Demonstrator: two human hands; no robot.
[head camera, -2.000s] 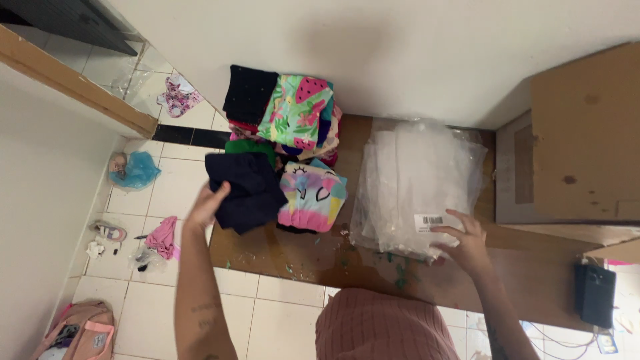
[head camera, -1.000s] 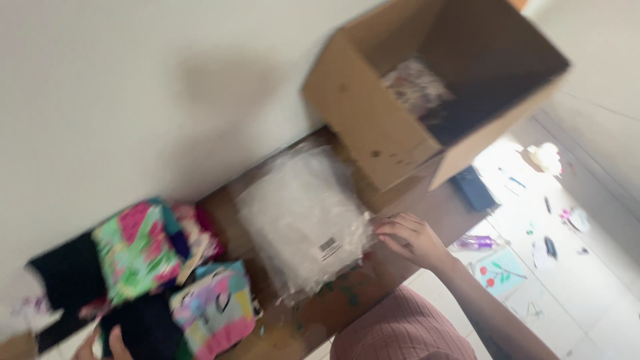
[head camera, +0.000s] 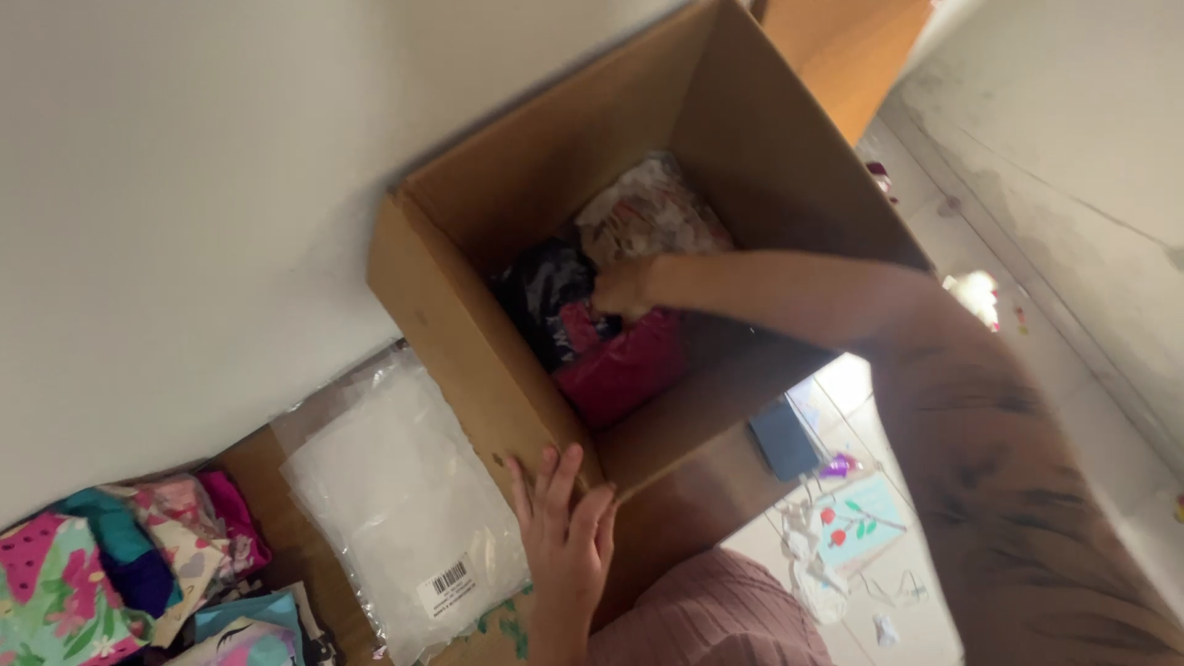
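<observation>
My right hand (head camera: 624, 289) reaches deep into an open cardboard box (head camera: 476, 324), at a magenta plastic-wrapped packet (head camera: 629, 365); its fingertips are partly hidden, so its grip is unclear. Beside that packet lie a dark packet in clear plastic (head camera: 548, 287) and a patterned packet (head camera: 647, 208). My left hand (head camera: 564, 518) rests its fingers on the box's near rim, nothing held in it. Left of the box is a stack of clear plastic bags (head camera: 398, 499) with a barcode label. Folded colourful clothes (head camera: 69, 592) are piled at the lower left.
The box and bags are on a brown wooden surface (head camera: 680, 509) against a pale wall (head camera: 203, 185). A dark blue flat object (head camera: 783, 438) lies near the surface's edge. On the tiled floor are a drawing with red cherries (head camera: 856, 520), a purple item (head camera: 840, 465) and small scattered things.
My right hand has moved from beside the plastic bags into the box. My left hand has left the dark folded cloth and is now on the box rim. The view has swung toward the box.
</observation>
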